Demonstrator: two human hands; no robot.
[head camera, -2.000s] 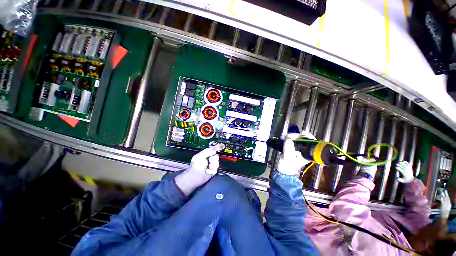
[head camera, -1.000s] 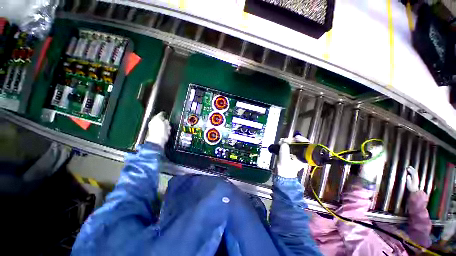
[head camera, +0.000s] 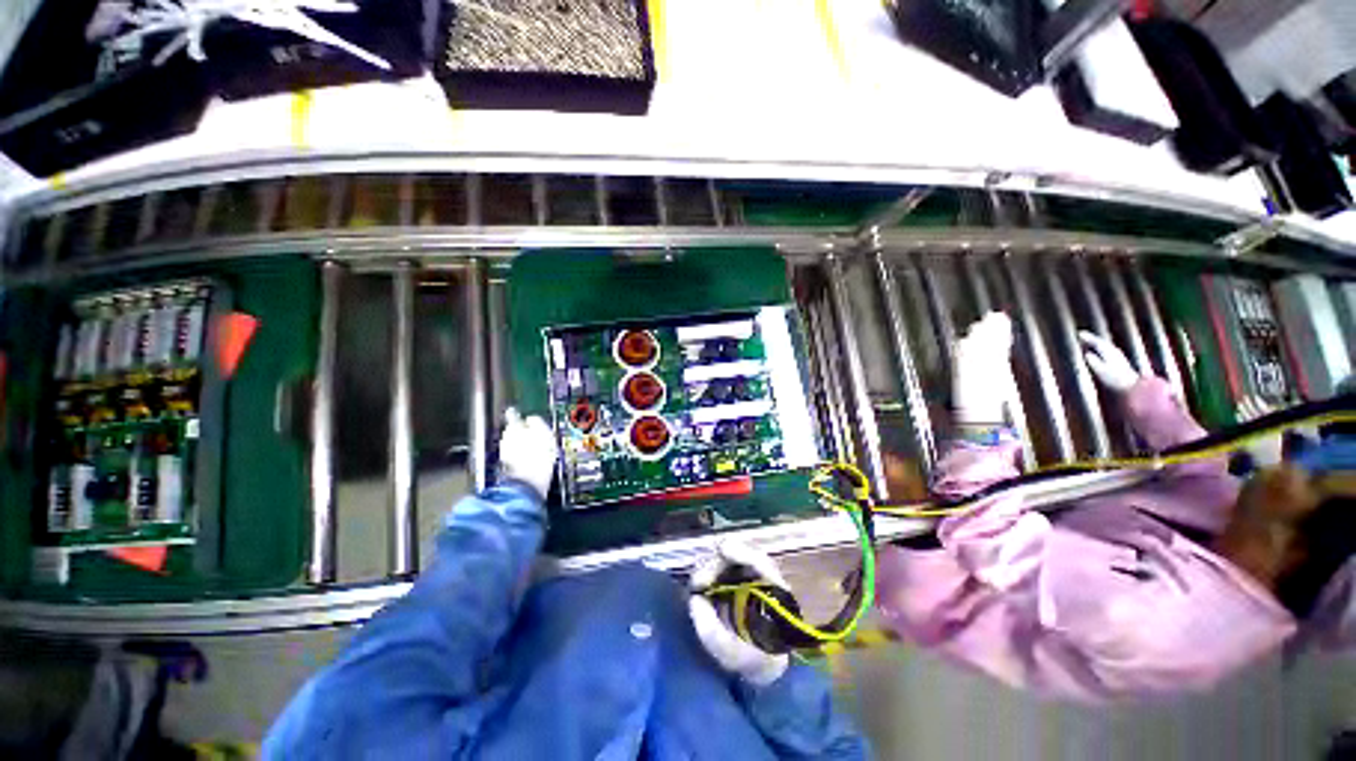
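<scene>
A green circuit board (head camera: 669, 390) with red-orange toroidal coils sits in a shallow housing on a dark green carrier (head camera: 654, 278), on the roller conveyor in front of me. My gloved left hand (head camera: 527, 451) rests at the left edge of the carrier, beside the housing; whether its fingertips hold anything cannot be told. My gloved right hand (head camera: 741, 610) is below the conveyor's near rail, wrapped around the dark electric screwdriver (head camera: 766, 616), seen end-on with its yellow-green cable curling to the right. The tool's tip is hidden.
Another unit (head camera: 131, 409) lies on a green carrier at the left. Steel rollers (head camera: 403, 416) lie between. A person in a pink smock (head camera: 1101, 558) is at the right, gloved hands over the rollers. The raised white shelf holds a screw bin (head camera: 547, 57) and black boxes.
The view has swung right. The carrier with the coil unit is farther from the left unit. My right hand has brought the screwdriver down off the conveyor. My left hand stays at the carrier's left edge.
</scene>
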